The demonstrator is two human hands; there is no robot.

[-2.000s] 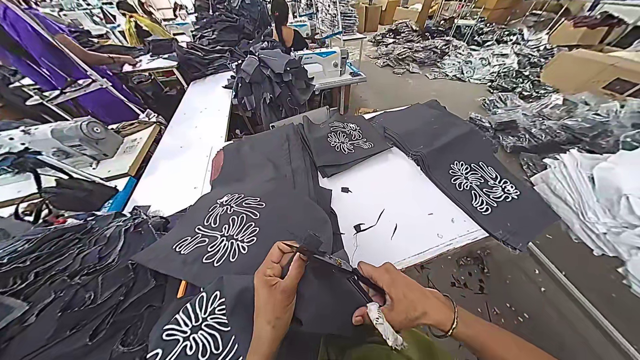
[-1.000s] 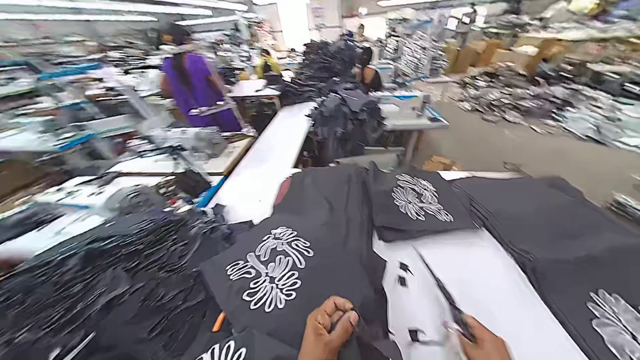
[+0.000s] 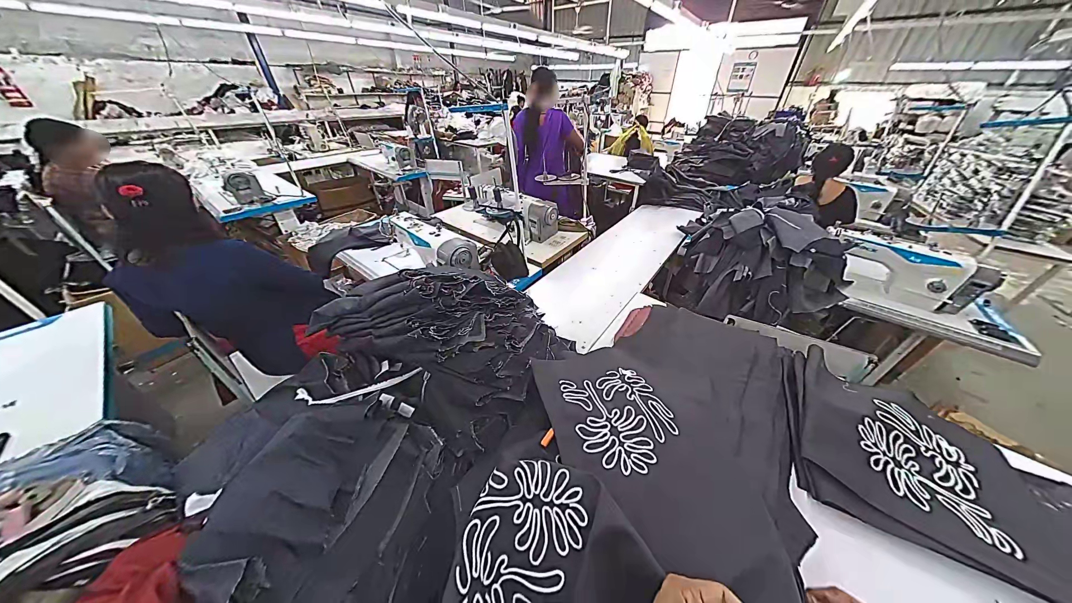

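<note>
Only a small part of my left hand shows at the bottom edge, against a dark fabric panel with white looped embroidery. Its fingers are cut off by the frame. A sliver of my right hand lies at the bottom edge further right, beside the white table top; what it holds is out of view. Another embroidered dark panel lies to the left of my left hand. To the right, a folded stack of embroidered dark panels rests on the table.
Heaped dark fabric pieces lie at left, near a person in dark blue. A long white table runs away ahead. Sewing machines stand on both sides. A person in purple stands further back, and another sits at right.
The view has swung up and left. My hands, earlier over the panels with a dark cutting tool in the right, are now almost wholly below the frame.
</note>
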